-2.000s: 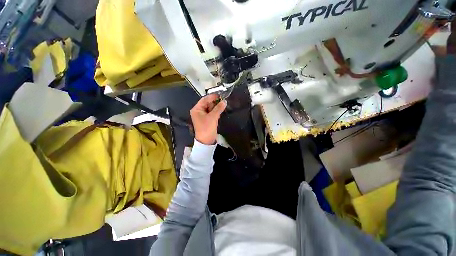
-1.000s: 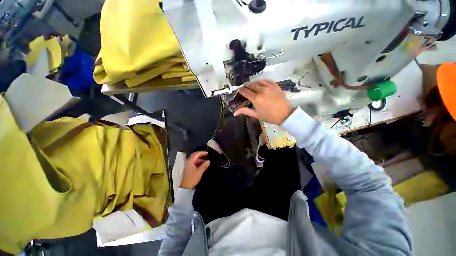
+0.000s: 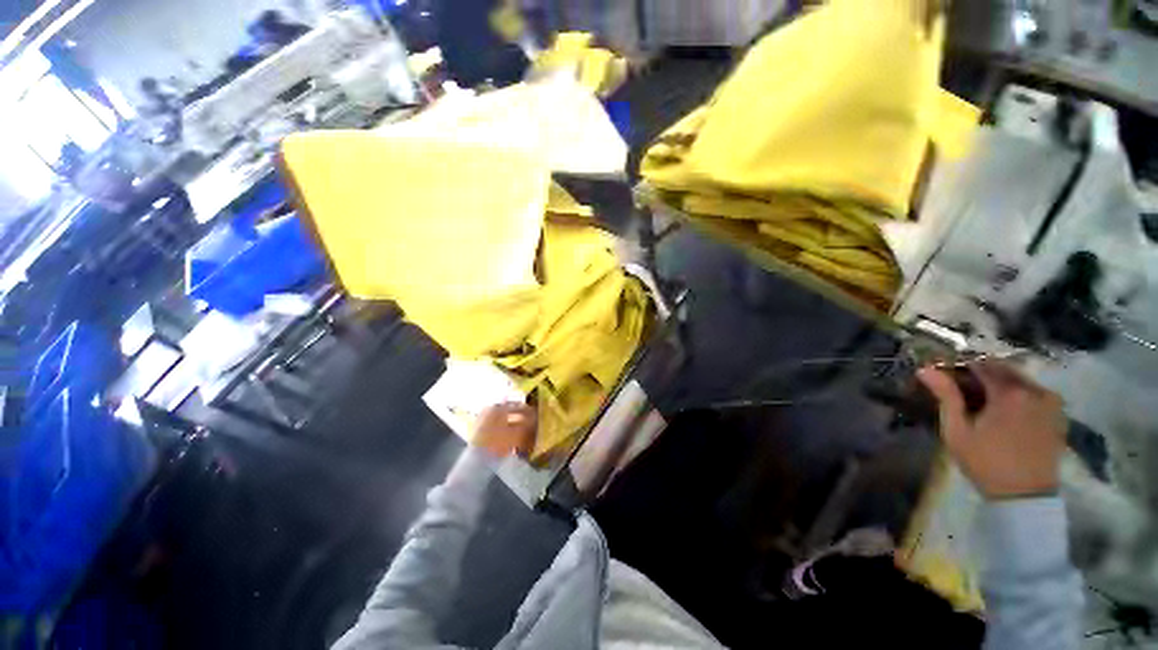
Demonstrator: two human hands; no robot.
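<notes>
My left hand (image 3: 505,429) is at the lower edge of a large yellow bundle (image 3: 432,229), over a pale flat piece (image 3: 460,391). Its fingers are blurred, and I cannot tell if they grip anything. My right hand (image 3: 1003,425) is just below the needle area of the white sewing machine (image 3: 971,273), with thumb and index finger close together. Thin pale strands run leftward from near its fingertips. Whether it pinches them is unclear.
A folded yellow stack (image 3: 800,140) lies on a stand left of the machine head. The table's ragged yellow edge (image 3: 933,559) is below my right hand. Blue containers (image 3: 254,260) and other work tables are at the far left.
The view has swung left, bringing the workshop's left side into sight. My left hand has moved from near my lap to the yellow bundle. My right hand remains near the needle area.
</notes>
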